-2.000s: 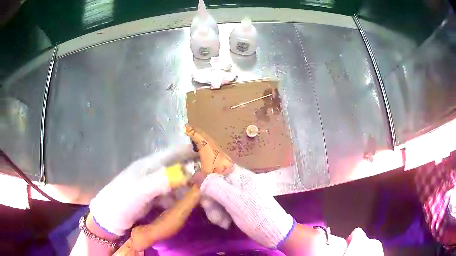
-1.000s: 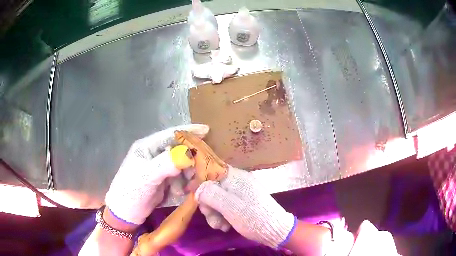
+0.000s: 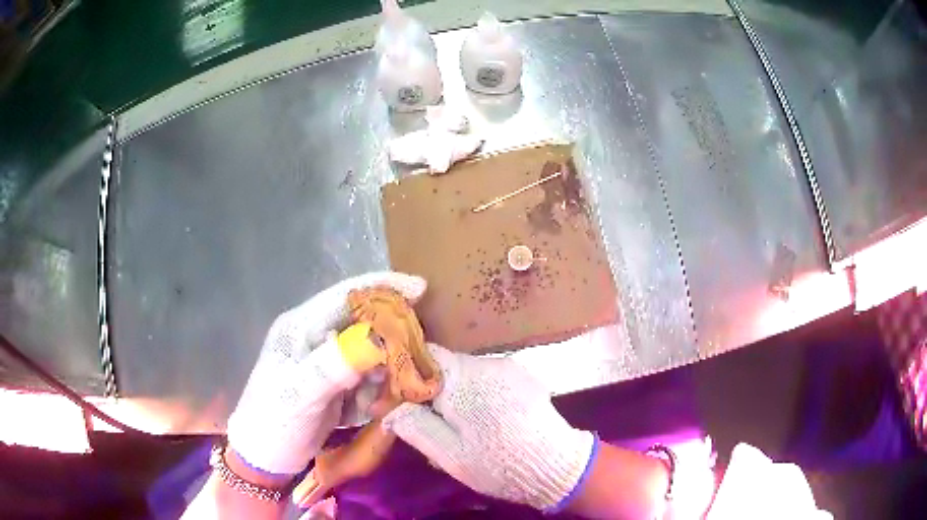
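Observation:
A tan-orange moulded part [image 3: 407, 350] with dark marks is held between both gloved hands, low in the view at the table's near edge. My left hand [image 3: 315, 366], in a white knitted glove with a yellow band on a finger, grips its upper end from the left. My right hand [image 3: 498, 421], in a white glove with a blue cuff edge, holds it from the right near its middle. The part's lower end runs down between the wrists. The fingertips under the part are hidden, and I cannot tell if a tool is held.
A brown cardboard sheet [image 3: 468, 244] lies on the metal table [image 3: 234, 203], bearing a pale round cap [image 3: 519, 257] and a thin stick [image 3: 516, 192]. Behind stand a tall squeeze bottle [image 3: 409, 71], a shorter bottle [image 3: 491, 63] and a crumpled white cloth [image 3: 439, 144].
The part's upper end has tilted and turned, so a hollow-looking, folded side now shows. Both hands have shifted slightly down from a second ago and keep hold of it.

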